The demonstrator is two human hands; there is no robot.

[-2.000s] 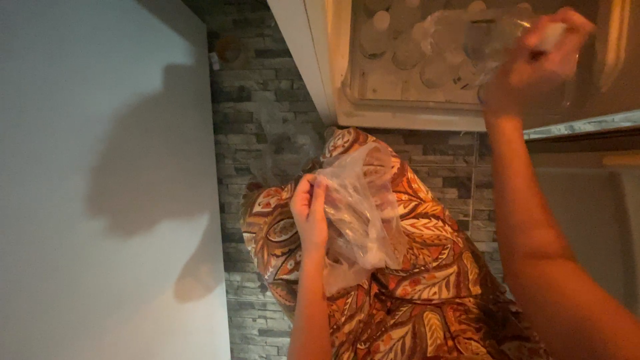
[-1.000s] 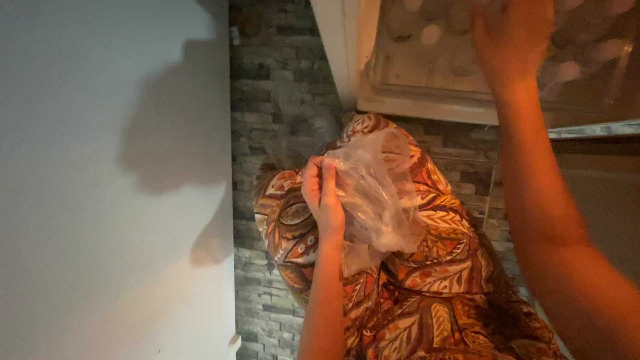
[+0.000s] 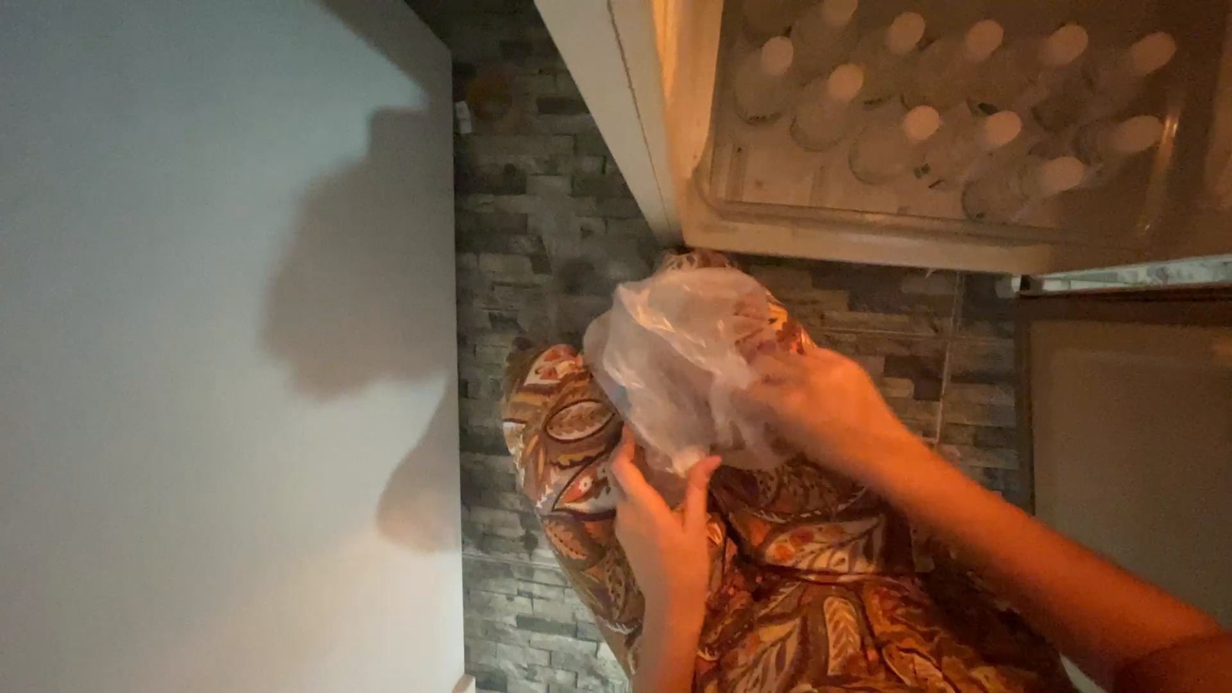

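Observation:
A crumpled clear plastic bag (image 3: 674,356) lies over the patterned cloth (image 3: 818,549) on my lap. My left hand (image 3: 664,500) is at the bag's lower edge, thumb and fingers around a small pale part of it. At the bag's right side, my right hand (image 3: 818,404) has its fingers on the plastic; they are blurred and partly hidden by it. Several clear bottles with white caps (image 3: 921,123) stand in the open compartment at the upper right, apart from both hands.
The compartment's pale front rim (image 3: 866,243) runs above my knees, with its side edge (image 3: 616,106) slanting up to the left. A large white panel (image 3: 221,433) fills the left. Stone-patterned flooring (image 3: 520,212) lies between them. A bin-like drawer (image 3: 1136,414) is at the right.
My right hand has come down from the compartment of bottles to the plastic bag. My left hand has shifted to the bag's lower edge, and the bag is now spread differently.

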